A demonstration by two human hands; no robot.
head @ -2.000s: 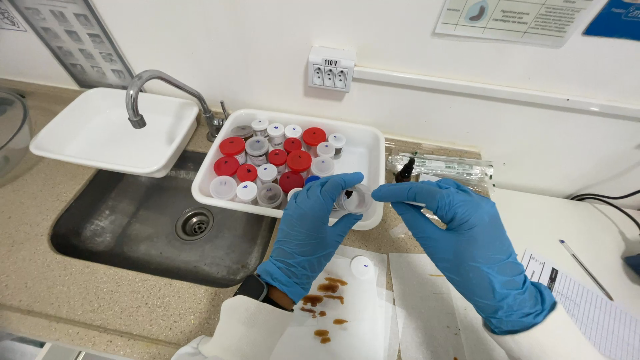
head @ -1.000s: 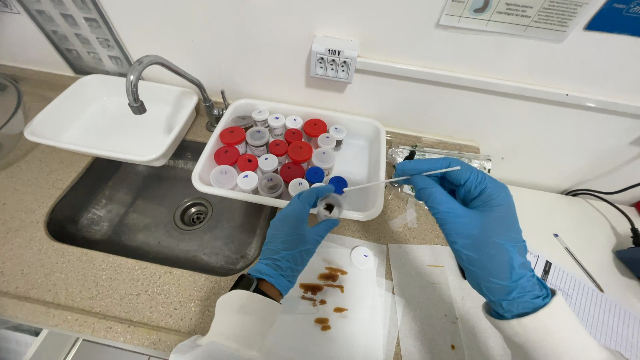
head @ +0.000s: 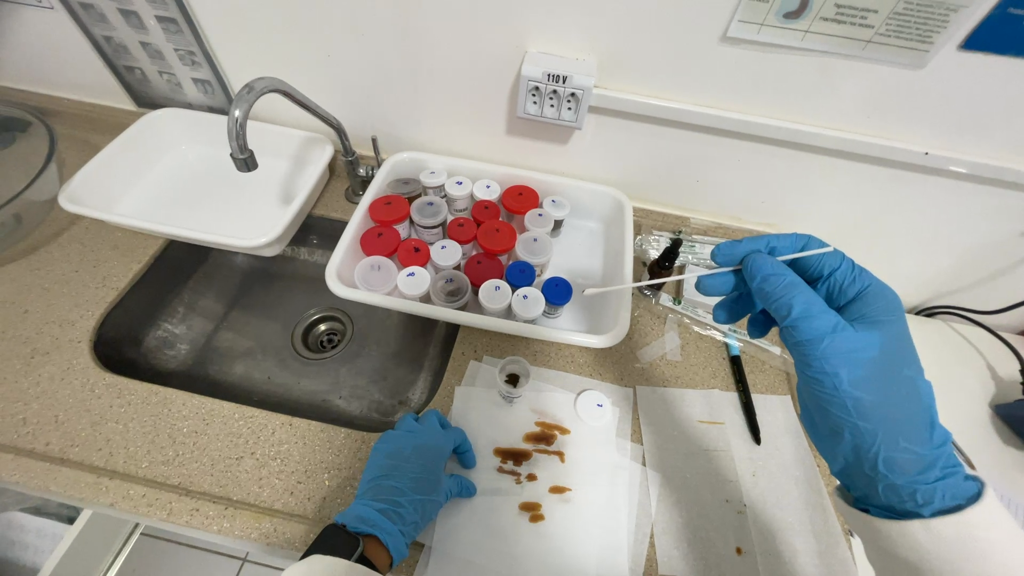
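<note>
Both my hands wear blue gloves. My right hand (head: 824,352) pinches a thin white swab (head: 648,282) between thumb and fingers, its tip pointing left over the right end of the white tray (head: 612,320). Down on the left edge of the stained white papers (head: 472,552) rests my left hand (head: 420,476), empty, fingers apart. An uncapped clear specimen cup (head: 513,380) with dark matter inside stands at the top of these papers. To its right lies a white lid (head: 593,407). Brown smears (head: 513,456) mark the paper below the cup.
Specimen cups with red (head: 496,237), white and blue lids (head: 557,291) fill much of the tray. Left are a steel sink (head: 240,344), a faucet (head: 296,100) and a second white tray (head: 184,184). Right are a dark dropper bottle (head: 664,260), plastic wrappers, a marker (head: 744,392) and more paper (head: 704,480).
My left hand has let go of the specimen cup, which now stands on the papers, and has moved down to their left edge. My right hand still holds the swab.
</note>
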